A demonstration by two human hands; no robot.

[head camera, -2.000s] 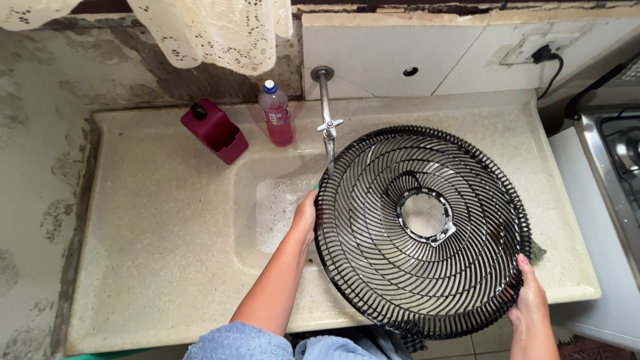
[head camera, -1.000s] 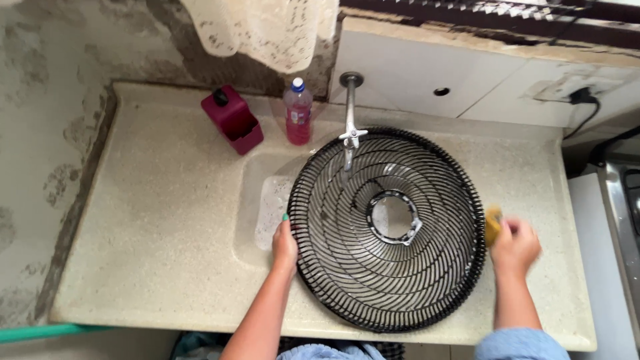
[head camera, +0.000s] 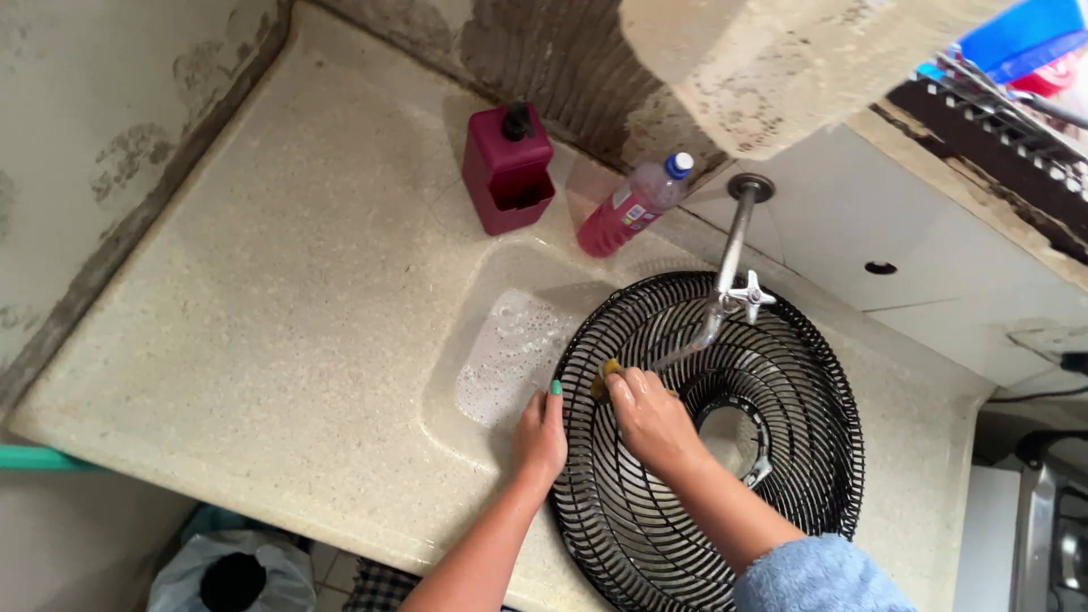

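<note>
A round black fan grille [head camera: 799, 365] lies over the counter and the right part of the sink basin [head camera: 510, 374], below the faucet [head camera: 733, 255]. My left hand [head camera: 541, 438] grips the grille's left rim, thumb on top. With my right hand [head camera: 650, 416] I hold a yellow sponge [head camera: 605, 378] against the grille's ribs, left of its central opening; the fingers hide most of the sponge. Sudsy water shows in the basin beside my left hand.
Behind the basin stand a dark pink soap dispenser [head camera: 506, 170] and a bottle of pink liquid [head camera: 629, 208]. A lace-like curtain [head camera: 748, 68] hangs above. A stove [head camera: 1054, 527] is at the right; a lined bin [head camera: 234, 578] sits below the counter's front edge [head camera: 255, 501].
My right hand, at the grille's right rim two seconds ago and beside it with the sponge one second ago, is now on its left part. The view has turned and shifted.
</note>
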